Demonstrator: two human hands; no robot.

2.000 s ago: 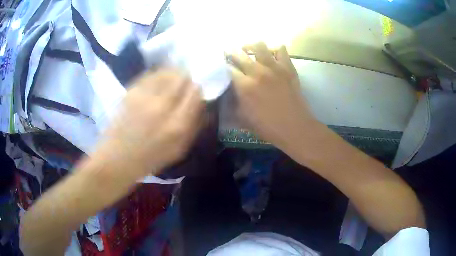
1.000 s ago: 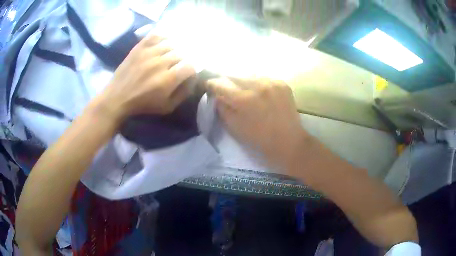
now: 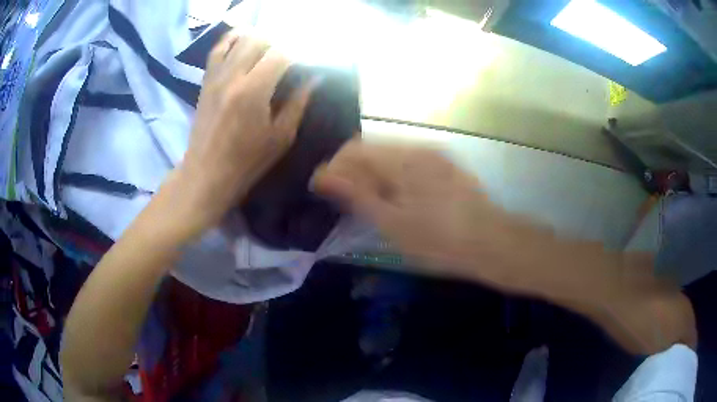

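Observation:
A black panel (image 3: 318, 169) lies flat on the machine table in front of me, with a light panel (image 3: 259, 275) under its near edge, hanging over the table edge. My left hand (image 3: 244, 106) lies on the black panel's left part, fingers spread and pointing to the glare. My right hand (image 3: 385, 180) is blurred at the panel's right edge, fingers curled; whether it grips the cloth cannot be told. The needle area is lost in white glare.
Joined pieces (image 3: 110, 141), pale with black stripes, are heaped at left. A lit display (image 3: 609, 30) is at upper right. Dark scissors blades with a red part (image 3: 668, 180) lie at right beside grey cloth (image 3: 692, 235). A red basket (image 3: 185, 338) stands below the table at left.
The black panel now lies spread toward the glare, its near part farther right. My right hand has moved back from the needle area toward me. My left hand's fingers are more spread.

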